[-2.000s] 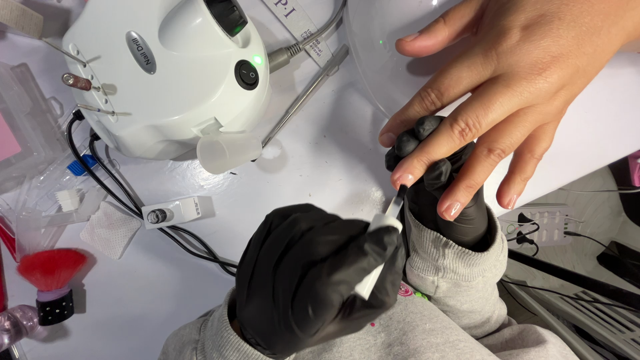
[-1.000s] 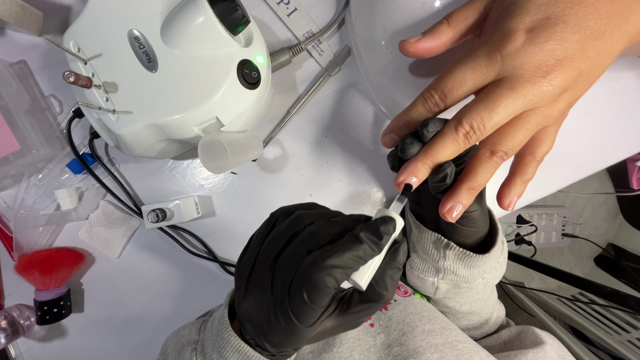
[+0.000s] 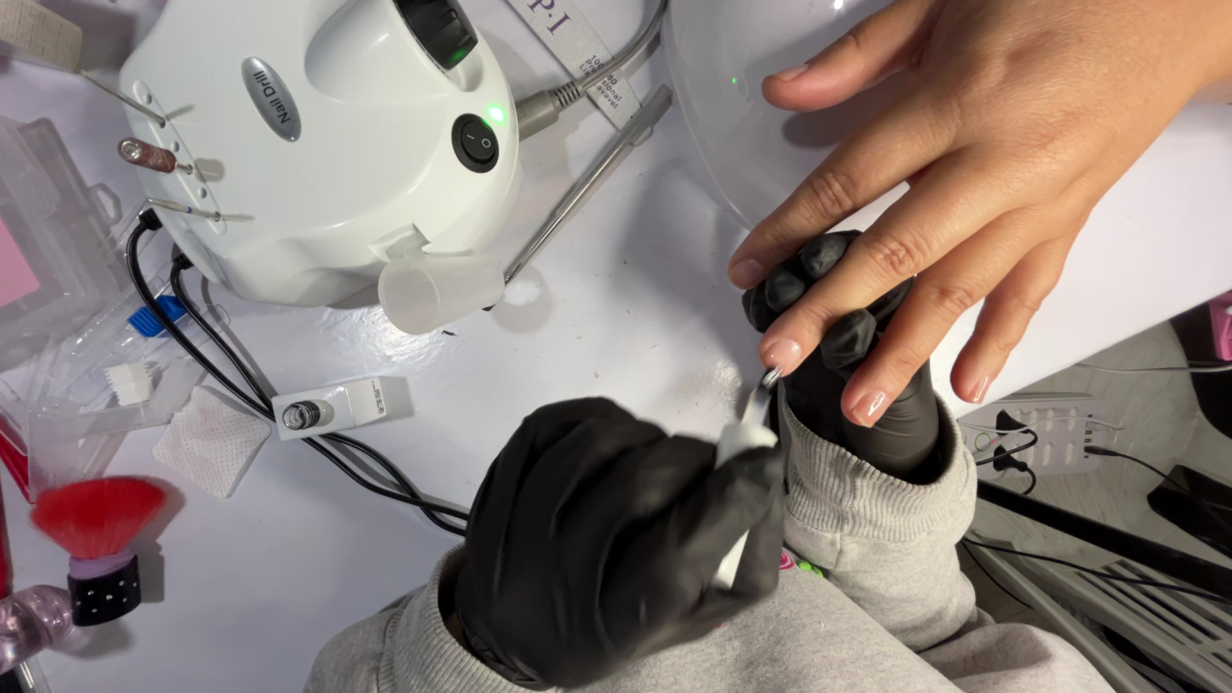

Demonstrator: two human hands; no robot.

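Note:
My left hand (image 3: 626,539), in a black glove, holds the white handle of a nail polish brush (image 3: 746,433) at the lower centre. The brush's bristles are at the tip of another person's middle fingernail (image 3: 782,354). My right hand (image 3: 852,356), also black-gloved, is partly hidden beneath that person's hand (image 3: 962,212) and grips the middle finger near its tip. The person's other fingers are spread, and the ring fingernail (image 3: 869,404) looks glossy. A white polish bottle (image 3: 351,406) with its neck uncovered lies to the left, by black cables.
A white nail drill unit (image 3: 337,192) with a lit green light stands upper left. Beside it are a metal tool (image 3: 587,188) and a nail file (image 3: 577,48). A red-bristled brush (image 3: 101,520), a white pad (image 3: 212,441) and clear plastic items lie left. A power strip (image 3: 1044,438) is lower right.
The polish brush's handle has swung to a steeper angle, with my left hand shifted slightly right. My right hand and the other person's hand have stayed nearly in place.

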